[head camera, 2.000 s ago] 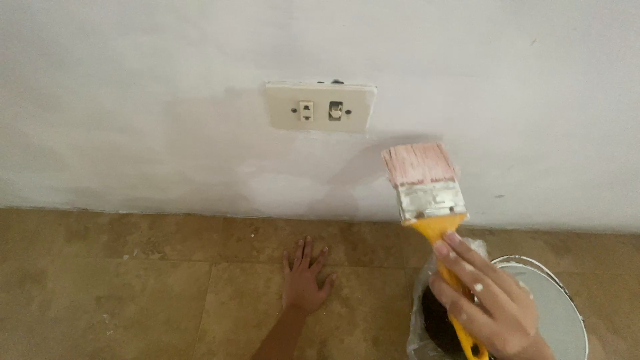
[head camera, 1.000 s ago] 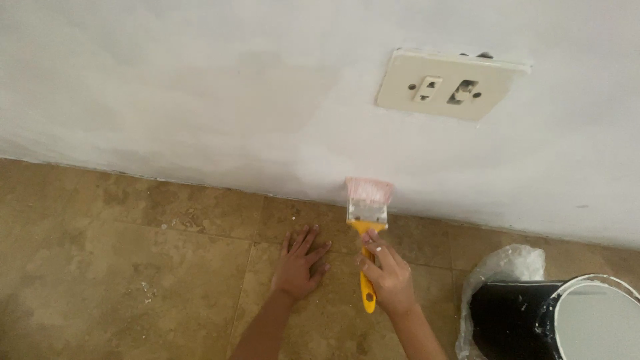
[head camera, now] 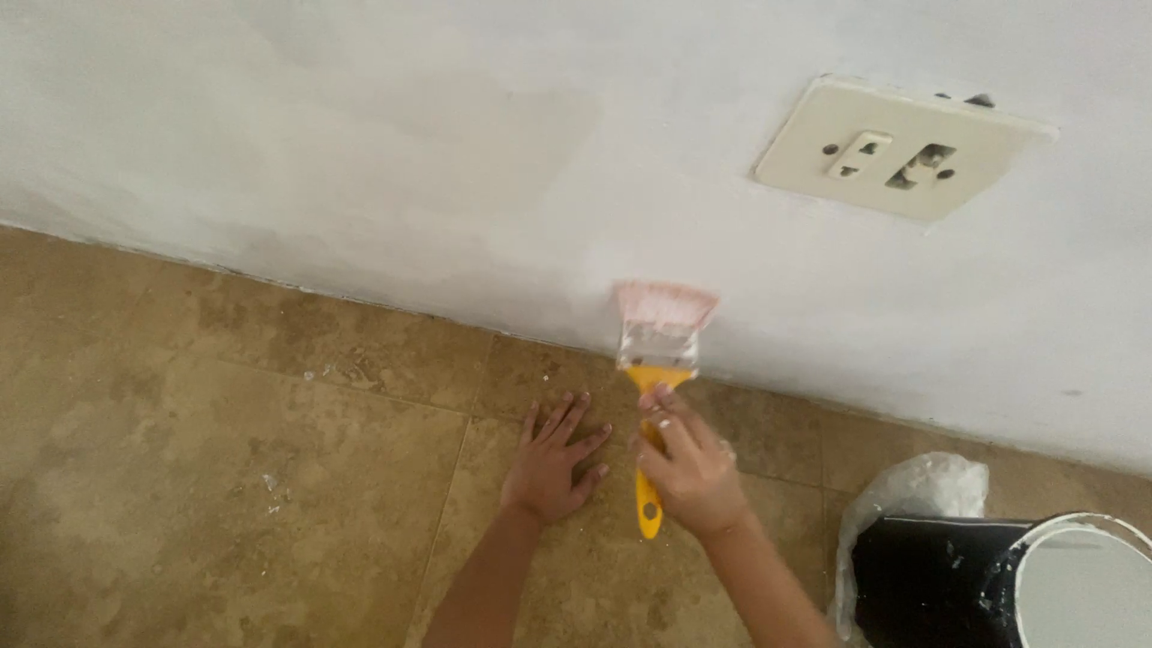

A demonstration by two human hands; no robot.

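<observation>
My right hand (head camera: 691, 463) grips the yellow handle of a flat paintbrush (head camera: 660, 346). Its wide, paint-coated bristles point up and lie at the lower part of the white wall (head camera: 360, 162), just above the floor edge; whether they press on it is hard to tell. Pale paint spots mark my right hand. To its left, my left hand (head camera: 553, 463) rests on the brown tiled floor (head camera: 315, 504), fingers spread, holding nothing. A black paint bucket (head camera: 936, 571) with pale grey paint at its rim stands at the lower right, partly out of view.
A cream outlet plate (head camera: 900, 148) is fixed on the wall at the upper right, with dark gaps at its top edge. Crumpled clear plastic (head camera: 927, 477) lies around the bucket's left and far side. Small pale flecks (head camera: 272, 483) dot the floor at the left.
Two seconds ago the brush was up beside the outlet plate; it has since moved left and down to the wall's lower part. The view has shifted. My left hand still rests on the floor.
</observation>
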